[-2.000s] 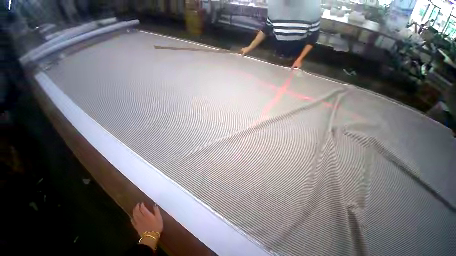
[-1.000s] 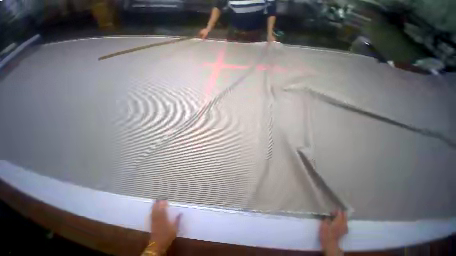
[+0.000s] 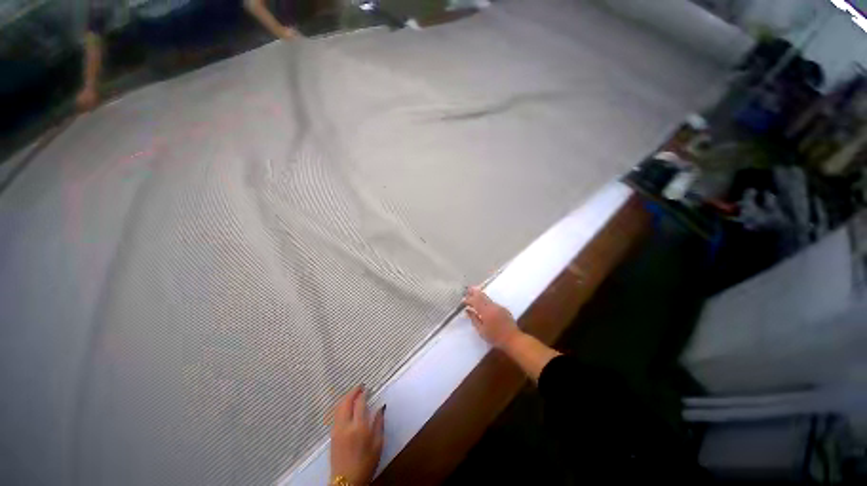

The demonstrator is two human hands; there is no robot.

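The striped fabric ply point(image 3: 228, 313) covers the cutting table, with soft folds running from the far side toward its near edge. White underlay paper point(image 3: 532, 266) shows as a strip beyond that edge. My left hand point(image 3: 356, 439), with a gold bracelet at the wrist, lies at the near fabric edge, its thumb apart from the fingers. My right hand point(image 3: 490, 318) is farther right along the same edge, its fingertips closed on the fabric edge where a fold ends.
Another person's hands point(image 3: 87, 97) are at the far fabric edge, one beside a long stick point(image 3: 33, 157). The table's brown wooden edge point(image 3: 561, 304) runs below the paper. Cluttered items point(image 3: 675, 176) stand near the table's right end, with white material point(image 3: 780, 323) at the right.
The view has swung right along the table. Both my hands remain at the near edge and now appear closer together. The fold by my right hand looks flatter and softer.
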